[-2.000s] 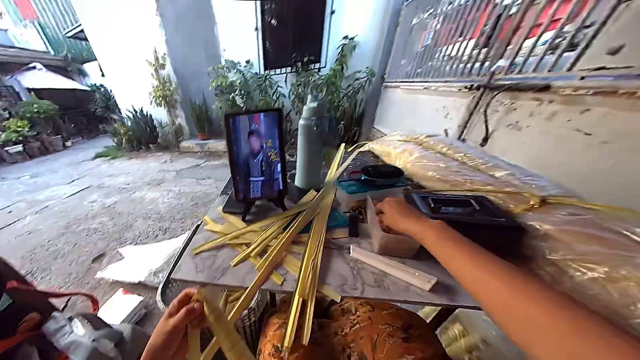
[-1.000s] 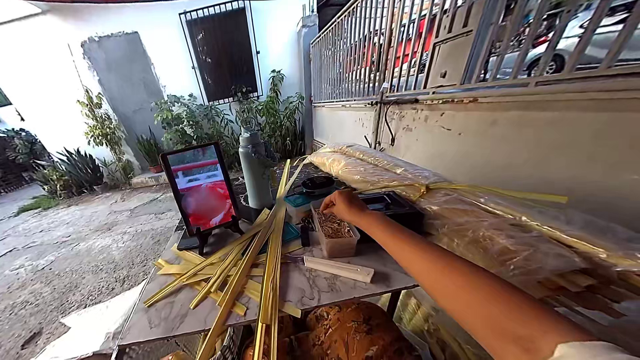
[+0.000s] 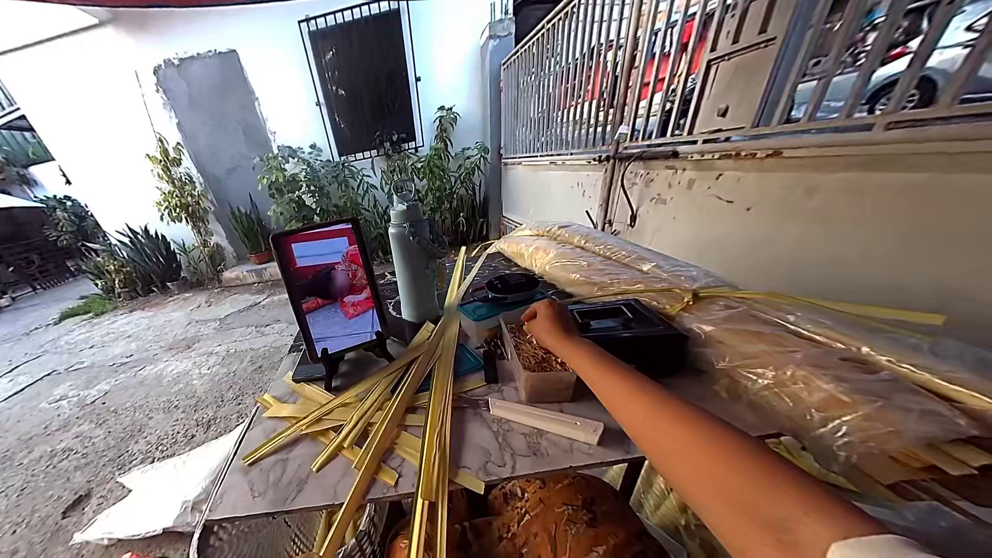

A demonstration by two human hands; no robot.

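Note:
My right hand (image 3: 549, 325) is at the upper part of a clear plastic container (image 3: 546, 385) filled with small brown pieces, its fingers bent down over the contents; whether they grip a piece cannot be told. Beside the container lies a knife with a pale handle (image 3: 545, 419). Long yellow-green leaf strips (image 3: 395, 403) are spread across the marble-patterned table (image 3: 496, 457), some hanging over its near edge. My left hand is out of view.
A tablet (image 3: 332, 287) on a stand and a grey-green bottle (image 3: 414, 260) stand at the back left. Behind my right hand are a black box (image 3: 632, 333) and a round black device (image 3: 512, 287). Plastic-wrapped bundles (image 3: 783, 349) lie along the right, by the metal gate.
The view has turned to the right. My left hand, which held a strip at the lower left two seconds ago, is out of the frame. My right hand stays at the container.

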